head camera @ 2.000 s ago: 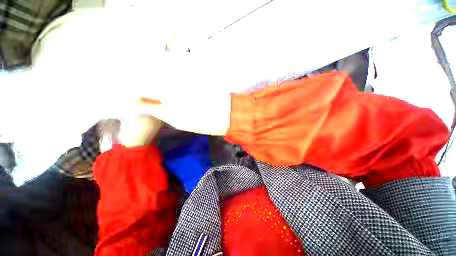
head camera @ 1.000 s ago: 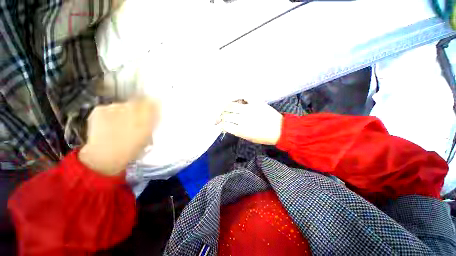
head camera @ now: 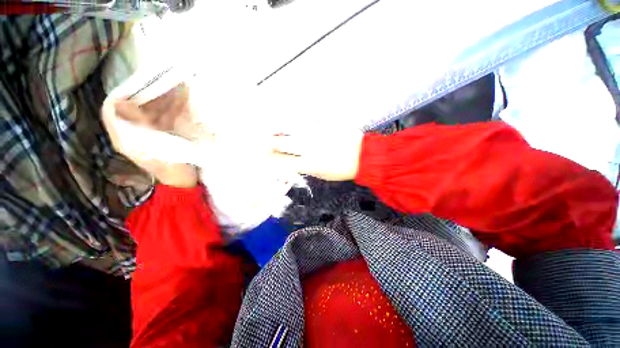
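White lining (head camera: 238, 197) lies in front of me and hangs over the table's near edge, strongly overexposed. My left hand (head camera: 163, 115) is at its left part, partly covered by a white fold, with fingers hard to make out; it appears to hold the lining. My right hand (head camera: 319, 158) is at the lining's right side, fingers pointing left and closed on it, washed out by glare. Loose white threads or a frayed edge show below the right hand. The beige plaid shell (head camera: 68, 136) lies crumpled at the left, beside the lining.
The white table (head camera: 408, 47) has a long dark line across it and a steel ruler (head camera: 469, 75) along its near edge. Metal machine parts (head camera: 136, 7) show at the top left edge. White fabric (head camera: 564, 102) lies at the right. Blue cloth (head camera: 265, 239) shows over my lap.
My left hand has moved up and away from me, now partly under a lining fold. My right hand has shifted slightly left. The plaid shell shows more fully at the left.
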